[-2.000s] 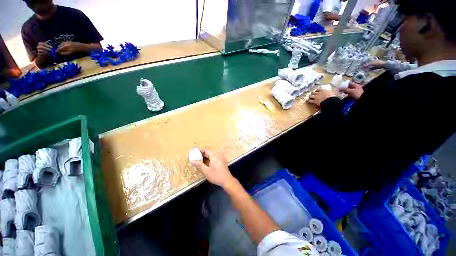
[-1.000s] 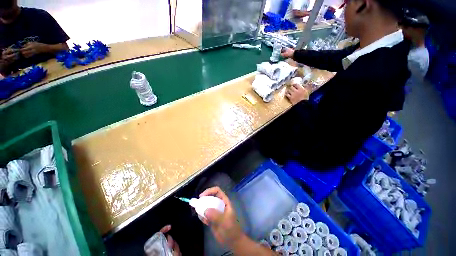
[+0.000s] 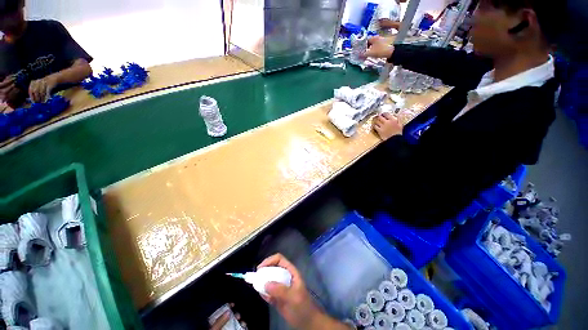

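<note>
My right hand (image 3: 288,291) holds a white squeeze glue bottle (image 3: 269,280) over my lap, its thin green tip pointing left. My left hand (image 3: 238,318) is low at the bottom edge, partly cut off, and holds a light grey tube body (image 3: 225,319). The bottle tip is above the tube body and does not touch it. The lower part of the tube body is out of the picture.
A green crate (image 3: 97,251) with grey bodies is left of the tan bench (image 3: 213,187). One grey body (image 3: 213,116) stands on the green conveyor (image 3: 161,122). A blue bin (image 3: 329,235) with round end pieces is right. A neighbouring worker (image 3: 464,135) sits beyond.
First my right hand left the bench with the bottle and my left hand appeared with a tube body. Since then both hands shifted slightly. The neighbour's arm reached towards the conveyor.
</note>
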